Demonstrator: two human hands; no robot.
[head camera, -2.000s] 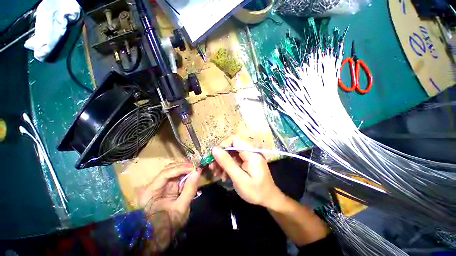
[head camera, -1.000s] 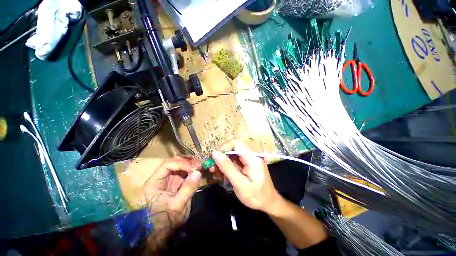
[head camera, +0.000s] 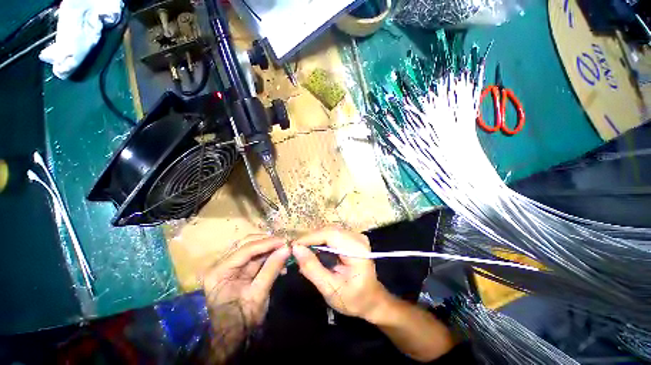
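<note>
My right hand (head camera: 342, 274) pinches the end of a white cable (head camera: 414, 254), which runs off to the right. My left hand (head camera: 246, 274) is bare, its thumb and fingertips closed at the same spot, meeting the right fingertips. A little green of the circuit board (head camera: 290, 262) shows between the fingertips; the rest is hidden by the fingers. What exactly the left fingers grip is too small to tell. The soldering iron (head camera: 275, 184) points down, its tip a little above the fingertips and apart from them.
A fume fan (head camera: 171, 164) stands left of the iron. A thick cable bundle (head camera: 457, 150) fans out at right, with scissors (head camera: 501, 110) beside it. A sponge (head camera: 323, 88), tape roll (head camera: 364, 18), cardboard piece (head camera: 596, 68) and white cloth (head camera: 82, 36) lie around. White leads (head camera: 64, 221) lie at left.
Both hands have moved down, away from the iron tip, and their fingertips have come together. The green board is now mostly covered by the fingers. The cable has dropped with the right hand.
</note>
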